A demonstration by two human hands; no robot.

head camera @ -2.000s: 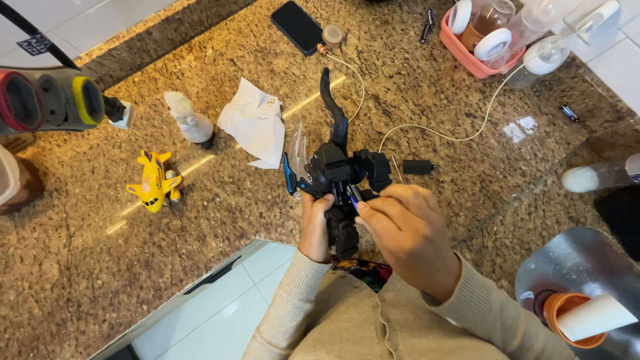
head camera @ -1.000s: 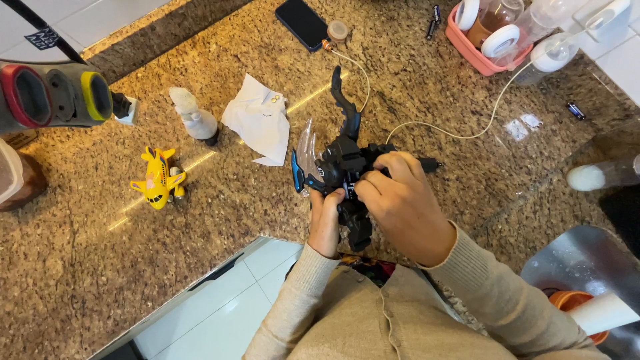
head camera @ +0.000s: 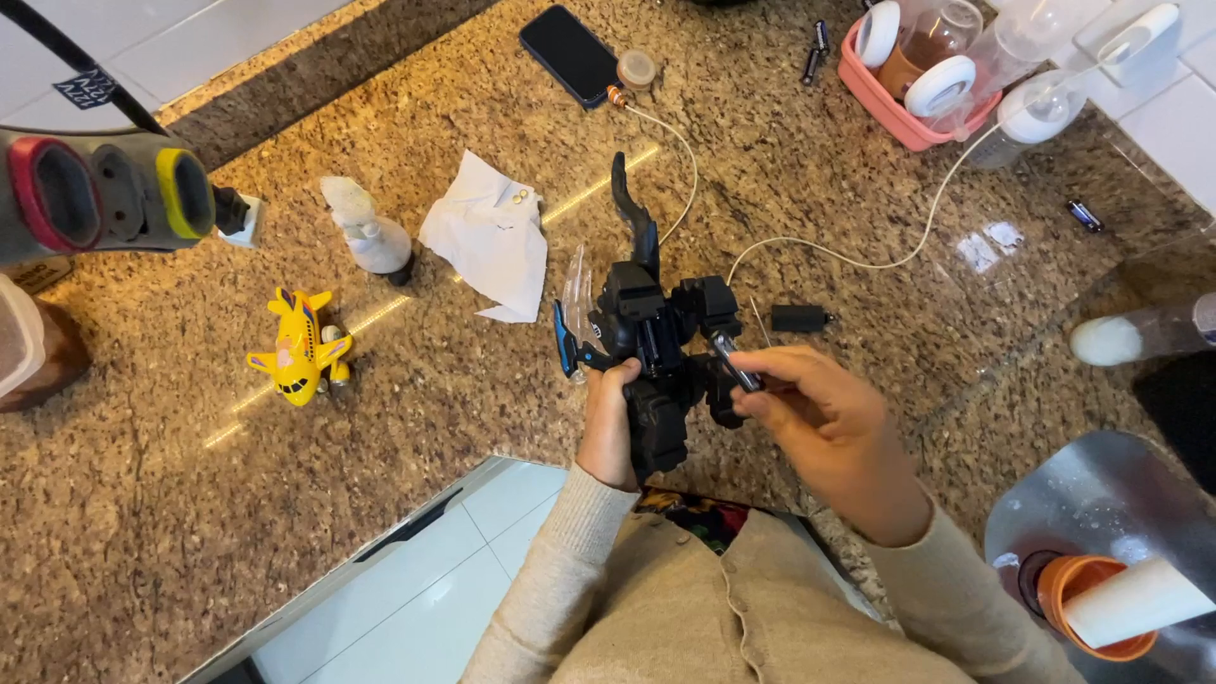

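Note:
My left hand (head camera: 611, 423) holds a black toy figure (head camera: 651, 318) with a long curved tail, a clear fin-like part and blue trim, just above the counter's front edge. An open battery bay shows in its body. Between the thumb and fingers of my right hand (head camera: 836, 427) is a battery (head camera: 735, 361), just right of the bay and apart from it. A small black cover-like piece (head camera: 798, 317) lies on the granite counter right of the toy, with a thin metal rod (head camera: 761, 321) beside it. Another battery (head camera: 1084, 216) lies far right, and a few more (head camera: 814, 52) lie at the top.
A yellow toy airplane (head camera: 300, 350), a white bottle (head camera: 370, 233) and a paper sheet (head camera: 489, 237) with small screws lie left. A phone (head camera: 570, 55) on a cable is behind. A pink basket (head camera: 883, 109) of baby bottles stands back right, a steel sink (head camera: 1021, 494) front right.
My right hand has moved right, away from the toy's body, and a battery now shows in its fingers. The left hand still holds the toy.

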